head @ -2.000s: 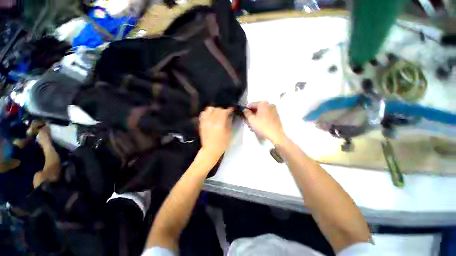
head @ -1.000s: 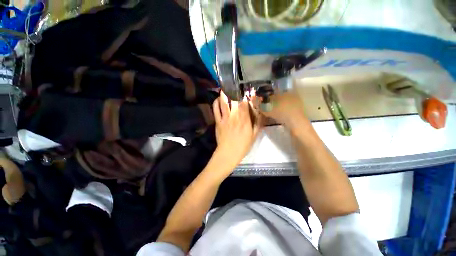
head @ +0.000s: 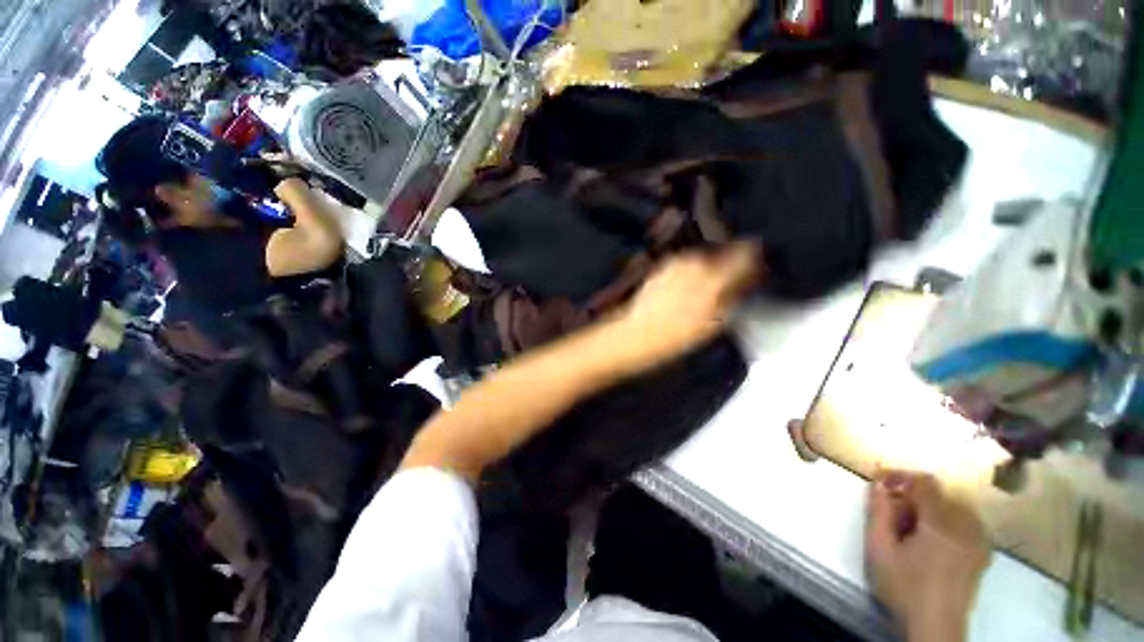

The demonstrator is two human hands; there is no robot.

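Note:
The black garment with brown bands [head: 803,188] lies heaped on the table left of the sewing machine [head: 1016,339]. My left hand [head: 690,299] is blurred over the heap, its fingertips against the dark cloth; its grip cannot be made out. My right hand [head: 926,533] is at the front edge of the machine bed [head: 878,376], fingers curled. A small dark reddish patch shows between thumb and fingers; whether it is cloth or shadow is unclear. No cloth shows under the needle area. Green-yellow thread snips [head: 1083,564] lie on the bed right of my right hand.
A person [head: 207,238] sits at another machine at the left. More dark garments [head: 270,426] hang at the lower left. The table's front edge [head: 753,546] runs diagonally below my hands. A green holder [head: 1120,207] stands at the right edge.
The view has swung left. My hands, together at the needle one second ago, are now apart: the left over the garment heap, the right by the bed's front edge.

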